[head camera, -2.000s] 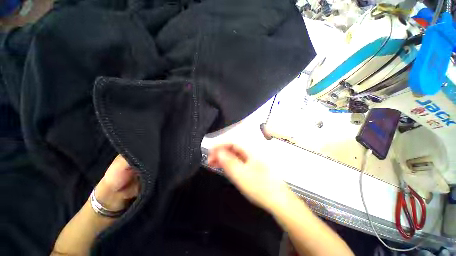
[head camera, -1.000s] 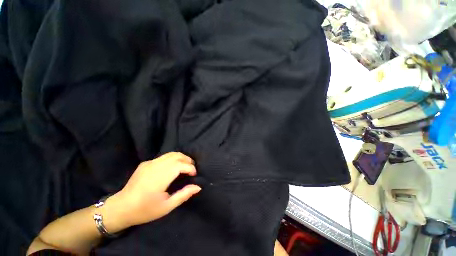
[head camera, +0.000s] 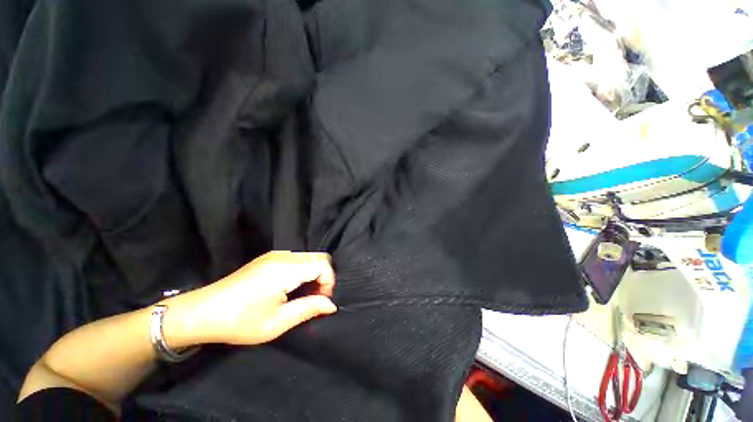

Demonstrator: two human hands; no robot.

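Observation:
A large black garment (head camera: 429, 198) fills the left and centre, its lower right corner lying over the edge of the white machine table. A stitched seam runs along its lower edge toward that corner. My left hand (head camera: 285, 298), with a silver bracelet on the wrist, pinches the cloth at the left end of this seam between thumb and fingers. Of my right arm only a bit of skin (head camera: 471, 407) shows at the bottom edge, below the garment; the right hand itself is hidden under the cloth or cut off.
White sewing machine (head camera: 652, 177) with a teal stripe stands at the right. A dark phone (head camera: 609, 268) with a cable lies near it. Red-handled scissors (head camera: 619, 386) lie at the table's front (head camera: 528, 371). Plastic bags (head camera: 660, 41) are at the upper right.
Since two seconds ago the garment has been spread to the right, over the table, and my right hand has gone out of sight. My left hand has moved from beneath the edge onto the seam.

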